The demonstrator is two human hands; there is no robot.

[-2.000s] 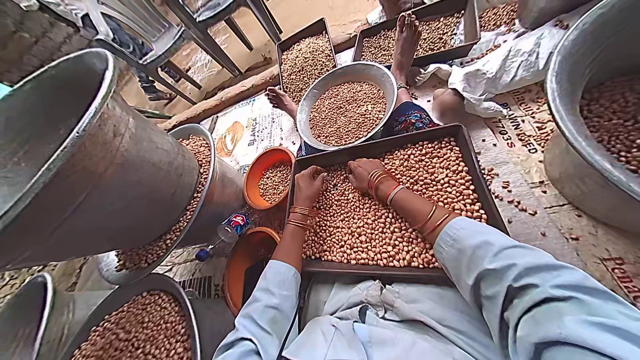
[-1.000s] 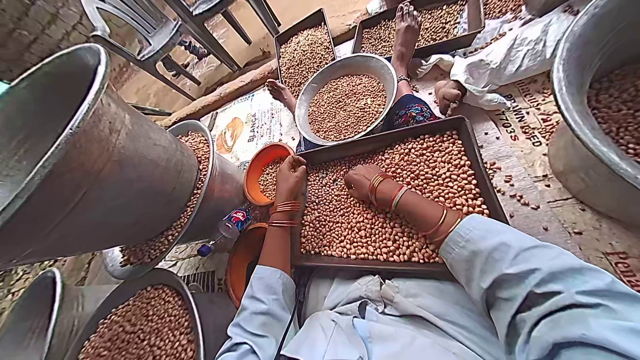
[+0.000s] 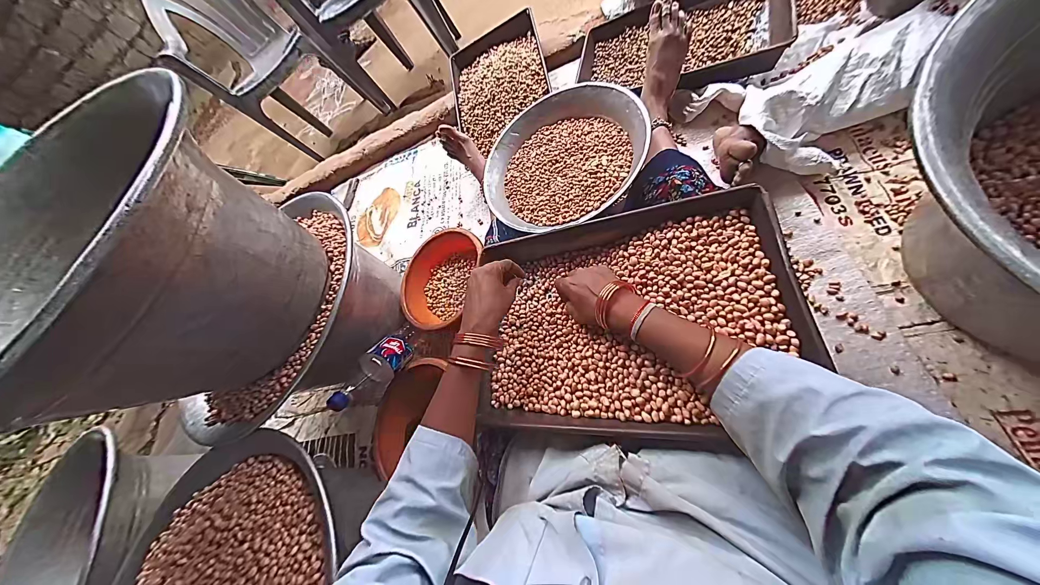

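Note:
A dark rectangular tray [image 3: 780, 268] full of shelled peanuts [image 3: 593, 366] lies across my lap. Over its left end is my left hand [image 3: 492, 294], fingers bent down toward the nuts; whether it holds any cannot be seen. My right hand [image 3: 587, 294] rests curled on the peanuts a little to the right, its fingertips hidden. Close beside my left hand, an orange bowl [image 3: 412, 284] contains smaller nuts. Just beyond the tray stands a round metal basin [image 3: 497, 175] of peanuts.
Large metal pots [image 3: 203, 268] crowd the left, and another pot [image 3: 967, 268] stands at right. A second orange bowl [image 3: 398, 414] and a plastic bottle [image 3: 380, 361] are by my left arm. Another person's foot [image 3: 666, 49] and two more trays [image 3: 532, 41] are ahead, near plastic chairs [image 3: 244, 57].
My left hand has moved from the tray's left edge by the orange bowl back over the peanuts. My right hand stays low on the peanuts.

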